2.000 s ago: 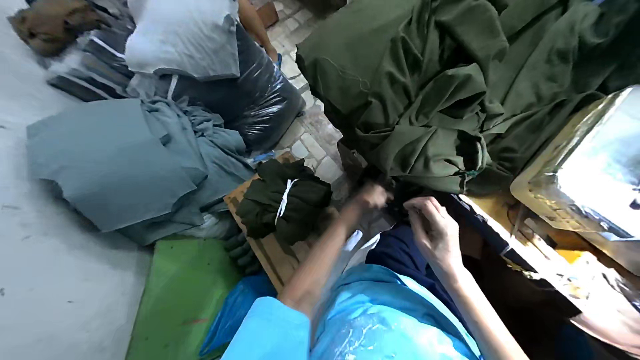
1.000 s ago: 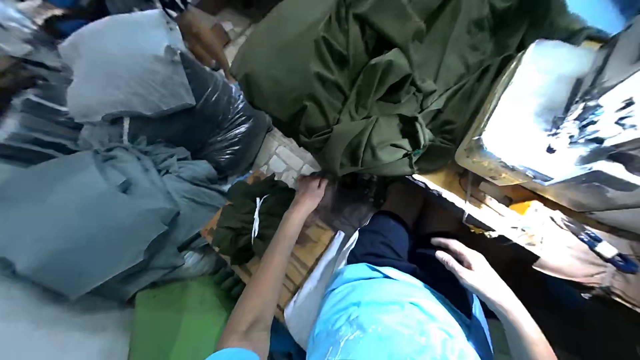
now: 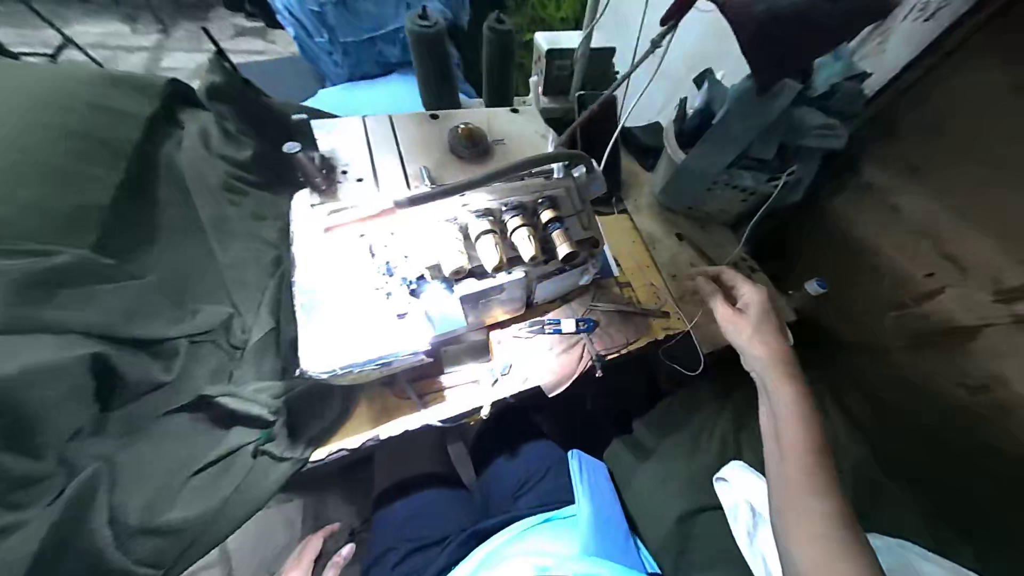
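Observation:
My right hand [image 3: 740,308] is at the right edge of the sewing machine's table, its fingers curled by a thin white cord [image 3: 756,220]; whether it grips the cord is unclear. Low at the left, my left hand [image 3: 316,552] shows only its fingers, apart, beside my leg. An overlock sewing machine [image 3: 472,232] with a row of tension dials stands in front of me, brightly lit. Blue-handled thread snips [image 3: 560,326] and metal tweezers [image 3: 628,310] lie at its front on the table.
Dark green fabric [image 3: 144,320] is heaped left of the machine. Thread cones [image 3: 432,60] stand behind it. A perforated grey basket [image 3: 712,180] of fabric scraps is at the back right. More dark green cloth [image 3: 680,464] hangs below my right arm.
The view has swung far to the right, onto the sewing machine. My right hand has moved from near my lap to the table's right edge. My left hand is no longer by the tied dark green bundle.

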